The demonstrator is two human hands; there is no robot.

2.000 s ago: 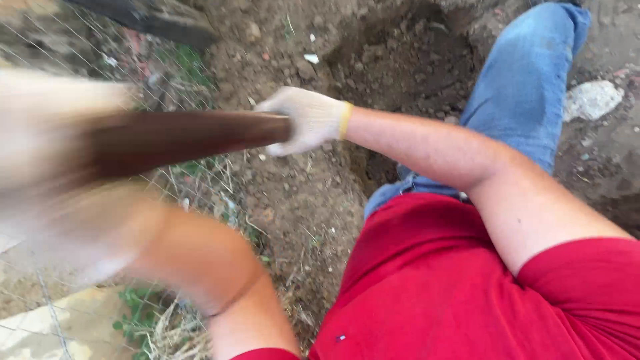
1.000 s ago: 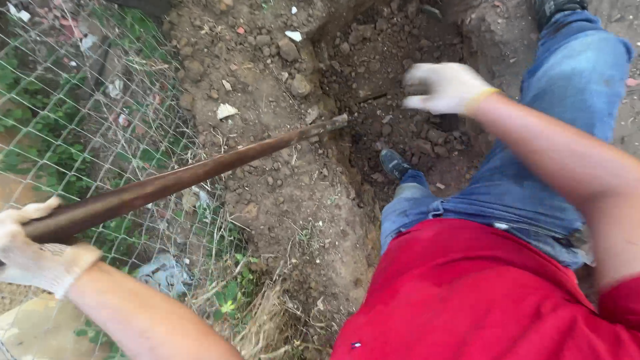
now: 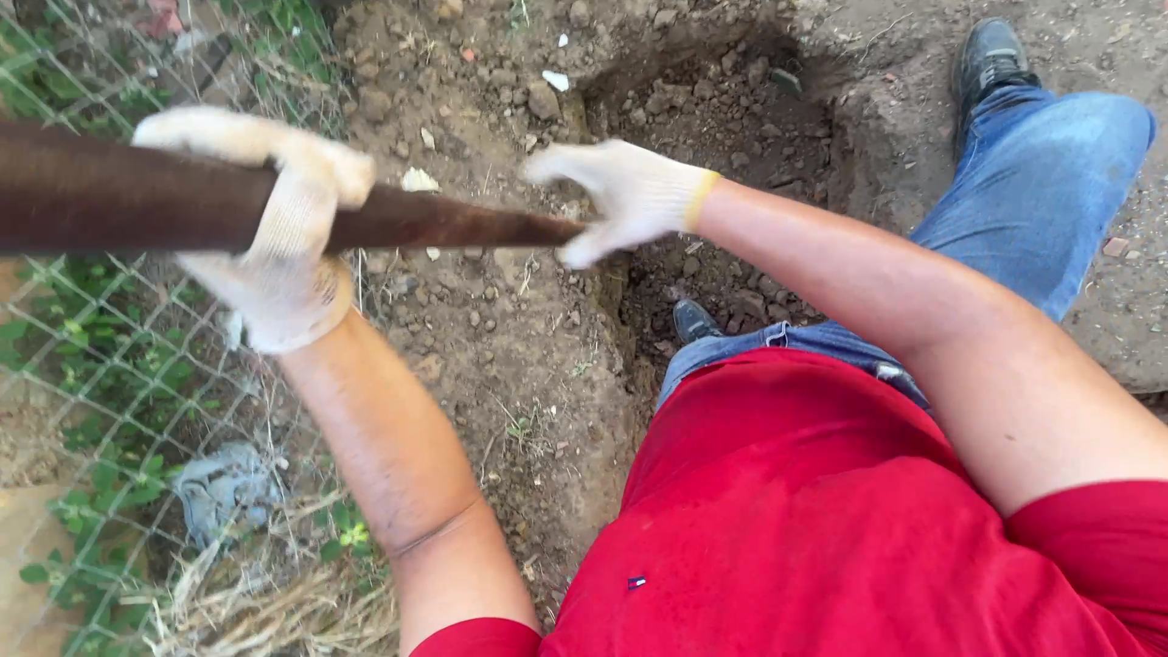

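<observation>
A long brown bar (image 3: 438, 222), its material not certain, runs from the left edge toward the middle, large and near at the left and thin at the far end. My left hand (image 3: 283, 219), in a whitish knitted glove, is wrapped around it. Its fingers lie over the top side of the bar. By the thin end is my right hand (image 3: 630, 196), gloved alike with a yellow cuff, thumb and fingers spread and slightly blurred. Whether it touches the bar's end I cannot tell. Below this end lies a dug trench (image 3: 721, 119) with loose clods of soil.
A chain-link fence (image 3: 119, 365) with green weeds stands along the left. A crumpled grey-blue rag or plastic (image 3: 226, 493) and dry grass (image 3: 274, 593) lie near it. One shoe (image 3: 693, 321) is down in the trench; the other shoe (image 3: 993, 59) is on the ground at the upper right.
My left hand and the bar have moved up and to the right in view since a second ago. My right hand, apart from the bar then, is now beside its thin end.
</observation>
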